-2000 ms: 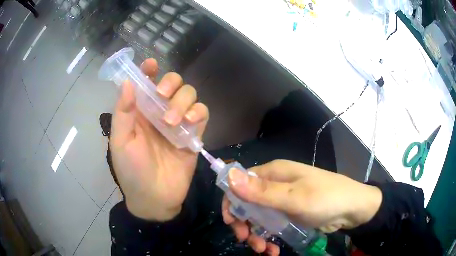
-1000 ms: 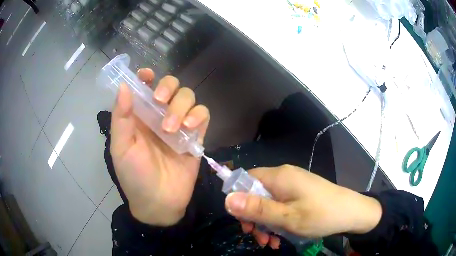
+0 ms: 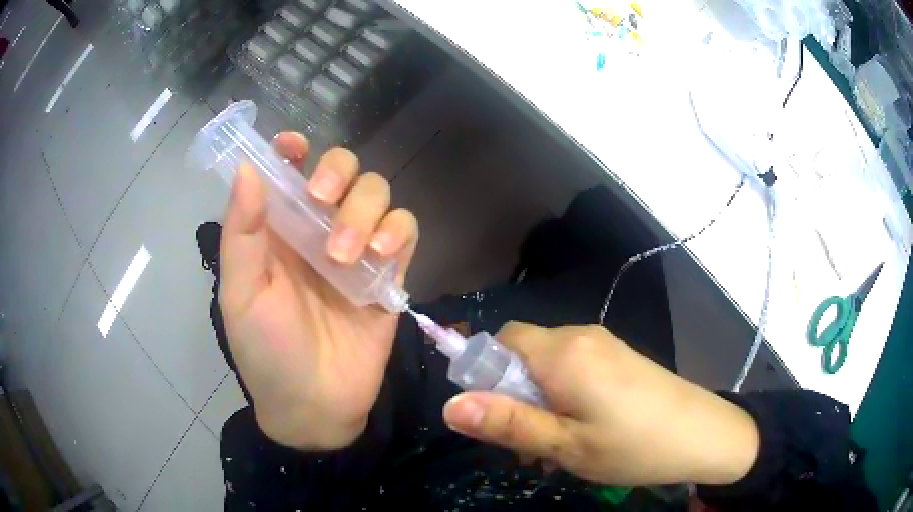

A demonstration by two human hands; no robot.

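Observation:
My left hand (image 3: 315,330) holds a clear, frosted syringe barrel (image 3: 300,220) slantwise over my lap. Its round flange is at the upper left and its small nozzle points down to the right. My right hand (image 3: 621,405) holds a shorter clear glue dispensing syringe (image 3: 486,365). Its pinkish needle tip (image 3: 437,332) is at the barrel's nozzle; whether it touches or enters cannot be told. The rear of the dispenser is mostly hidden under my right hand, with a bit of green showing below.
White-topped bench (image 3: 641,130) at right bears green-handled scissors (image 3: 833,325), coloured small bits (image 3: 613,18), a black cable (image 3: 681,243) and a pale hose (image 3: 766,290). Blister trays (image 3: 320,50) lie at the upper left. Grey tiled floor (image 3: 110,210) shows at left.
The dispenser has turned in my right hand, its green fitting now mostly hidden. The right hand's fingers have curled further underneath. The left hand and barrel have shifted only slightly.

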